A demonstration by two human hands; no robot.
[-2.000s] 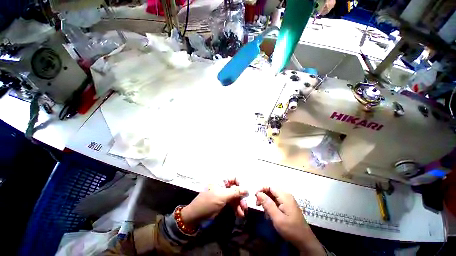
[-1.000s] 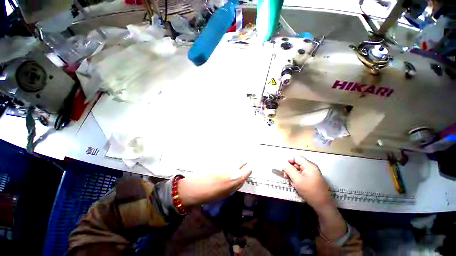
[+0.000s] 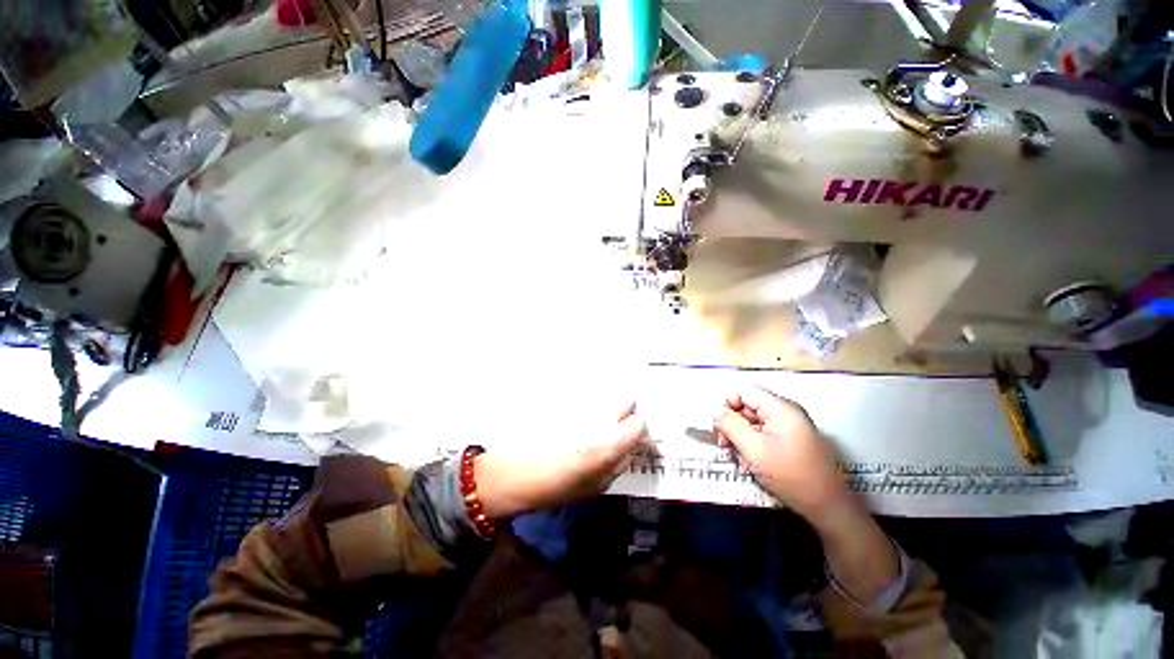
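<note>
My left hand (image 3: 586, 466), with a red bead bracelet on the wrist, is at the table's front edge, fingers pointing right. My right hand (image 3: 783, 451) is to its right above the printed ruler (image 3: 953, 479), thumb and fingertips close together. Glare between the hands hides whether either holds thin white fabric. White fabric pieces (image 3: 309, 402) lie on the left of the white table. The HIKARI sewing machine (image 3: 901, 193) stands behind my right hand, its needle area (image 3: 672, 277) at the left end of the head. A whitish paper slip (image 3: 837, 306) lies on its bed.
Yellow-green snips (image 3: 1017, 412) lie right of my right hand. A second sewing machine (image 3: 80, 251) is at the left. Crumpled cream fabric (image 3: 290, 187) lies at the back left. A blue paddle-shaped attachment (image 3: 466, 97) hangs over the table. A blue crate (image 3: 206, 547) is below the front edge.
My hands were close together with fingers bent near the front edge; now they are apart, the left one's fingers straighter. The camera view has shifted, bringing the machine lower and then left.
</note>
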